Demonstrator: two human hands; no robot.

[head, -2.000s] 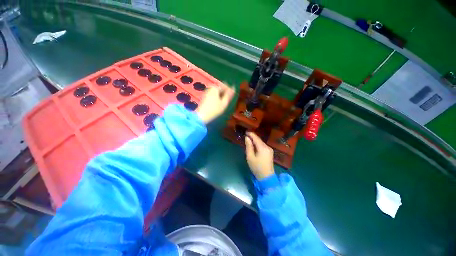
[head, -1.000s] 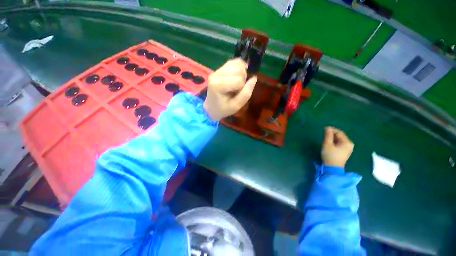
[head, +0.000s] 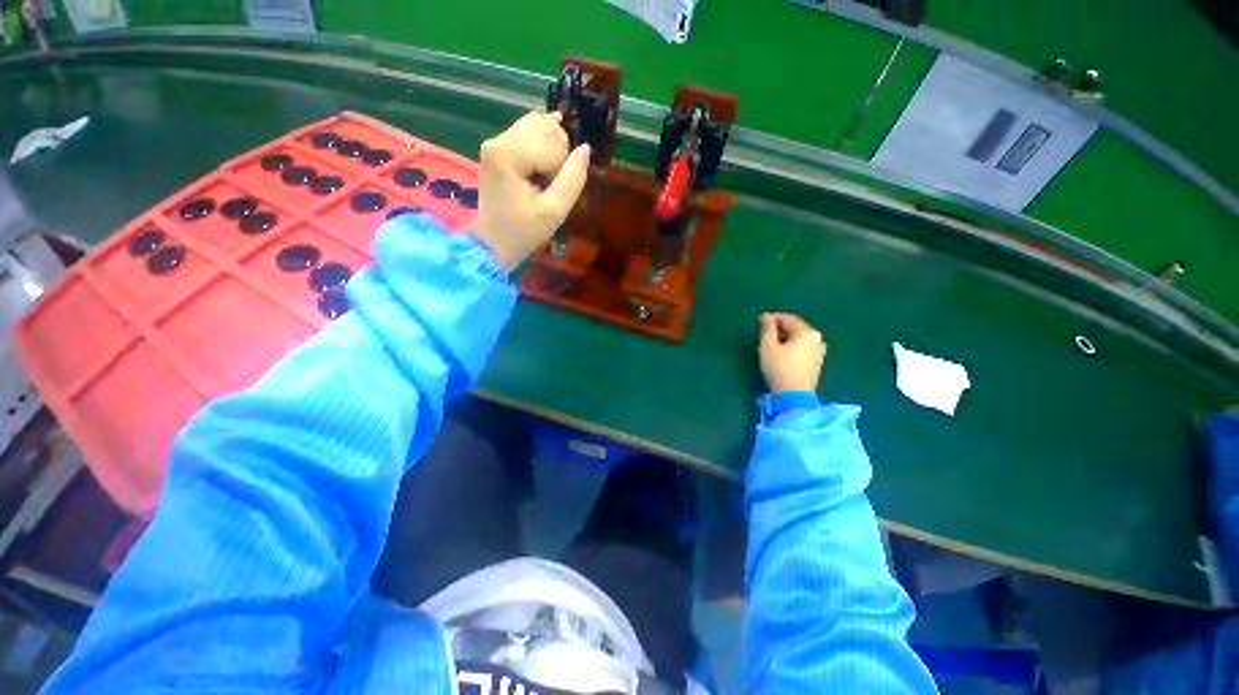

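Note:
My left hand point(head: 530, 190) is closed in a fist at the left toggle clamp point(head: 587, 111) of the press fixture point(head: 618, 251). No red shows at this clamp; its handle is hidden in my fist. The right clamp's red handle point(head: 671, 186) hangs free, pointing down towards me. My right hand point(head: 792, 356) rests over the bench right of the fixture, fingers curled, with nothing visible in it. The nest below the left clamp is partly hidden by my left hand.
The red compartment tray point(head: 204, 373) lies left of the fixture, with several glossy black discs point(head: 299, 257) in its pockets. My left sleeve covers part of it. A white paper scrap point(head: 932, 379) and a small pale ring point(head: 1084, 345) lie to the right on the green bench point(head: 1073, 462).
My left hand went from beside the tray to the left clamp, whose raised red handle is now hidden. My right hand left the nest, where it held a dark part, and moved right.

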